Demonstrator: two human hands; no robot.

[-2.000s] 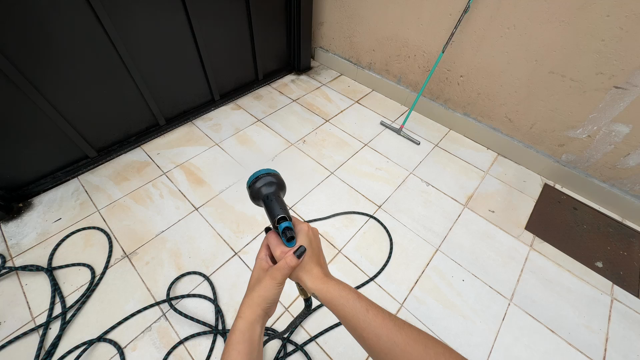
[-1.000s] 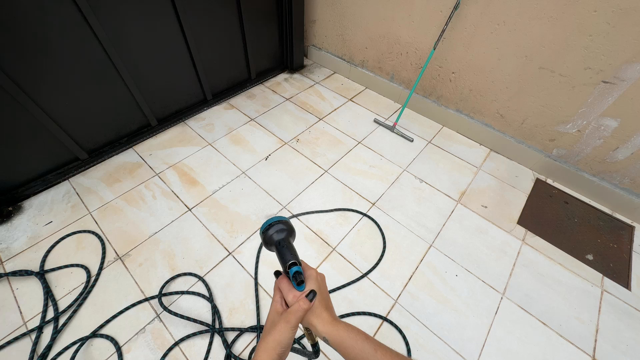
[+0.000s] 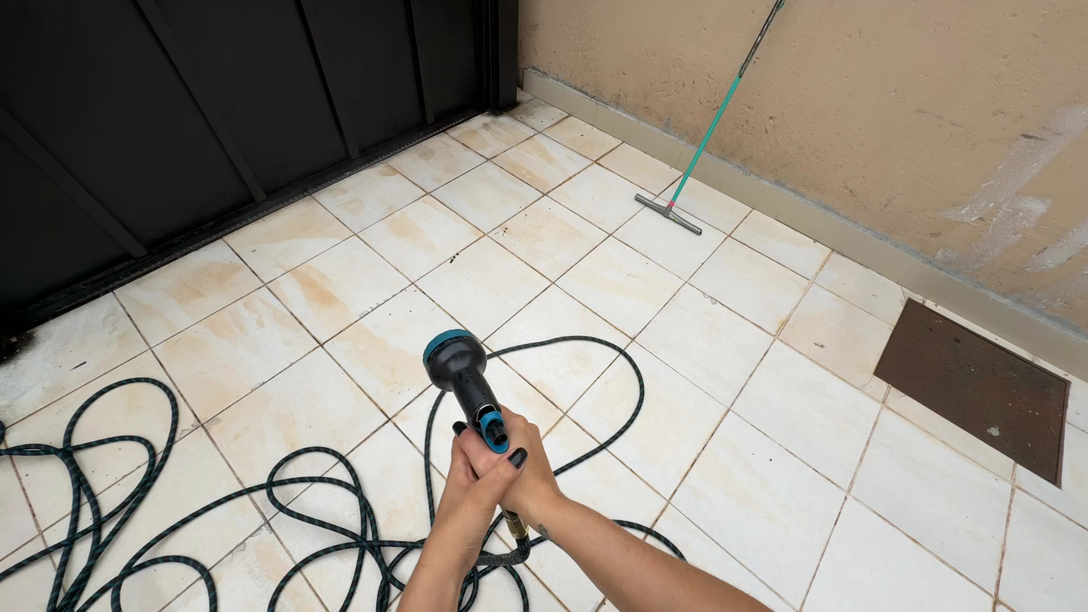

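A black and blue hose spray nozzle (image 3: 463, 378) points away from me over the tiled floor, low in the middle of the view. Both hands are wrapped around its handle. My left hand (image 3: 476, 480) overlaps my right hand (image 3: 527, 463), and the fingers partly hide each other. Below the hands a brass-coloured fitting (image 3: 513, 523) joins the nozzle to a dark braided garden hose (image 3: 637, 382). The hose lies in loose loops on the floor, around and to the left of my hands. No water is seen coming out of the nozzle.
A floor squeegee (image 3: 669, 212) with a green handle leans toward the beige wall (image 3: 850, 102). At the right, a rusty brown metal plate (image 3: 973, 387) lies in the floor near the wall's base. A black metal gate (image 3: 238, 102) borders the white tiles (image 3: 748, 280) at the upper left.
The nozzle and both hands sit lower in the view than two seconds ago, and the nozzle head now tilts more to the left. The grip of both hands on it remains.
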